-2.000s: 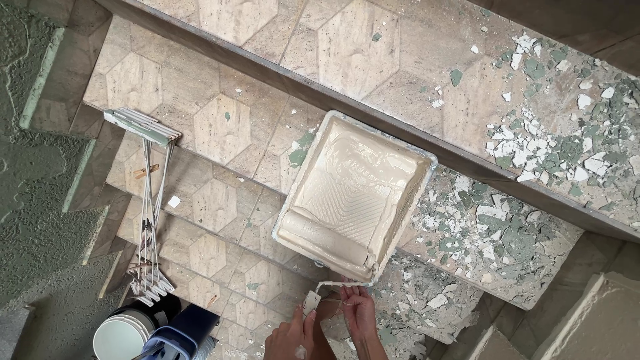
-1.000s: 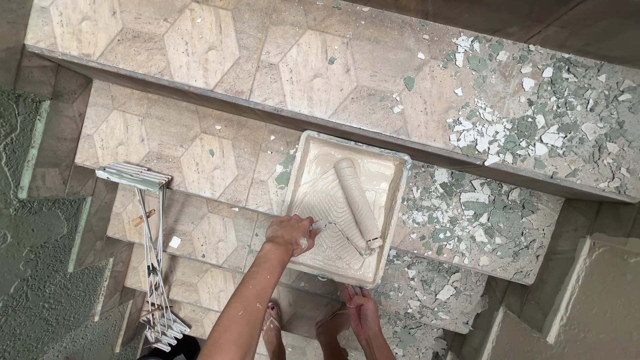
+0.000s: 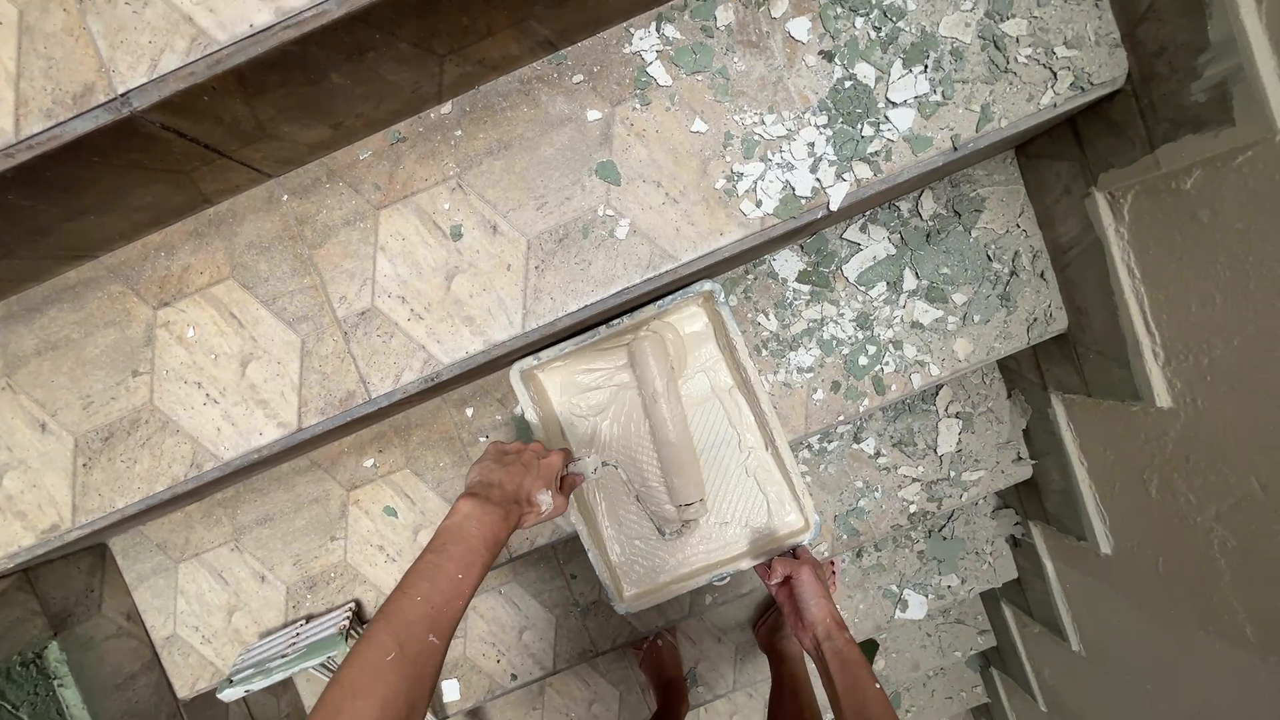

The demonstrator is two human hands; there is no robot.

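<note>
A paint tray [image 3: 790,480] of thick cream paint rests tilted on a tiled stair step. In it lies a paint roller [image 3: 665,420], its cover coated in the same paint. My left hand [image 3: 520,480], smeared with paint, is closed around the roller's handle at the tray's left edge. My right hand [image 3: 797,580] holds the tray's near rim at its lower right corner; its fingertips are partly hidden under the rim.
Green and white paint chips [image 3: 800,170] litter the right ends of the steps. Stacked white and green slats [image 3: 290,650] lie at the lower left. A stepped beige wall [image 3: 1200,420] borders the right side. My bare feet [image 3: 662,665] stand below the tray.
Two seconds ago both hands were below the tray and the roller lay along its lower edge. My left hand now holds the roller, which points up the tray. The view has turned.
</note>
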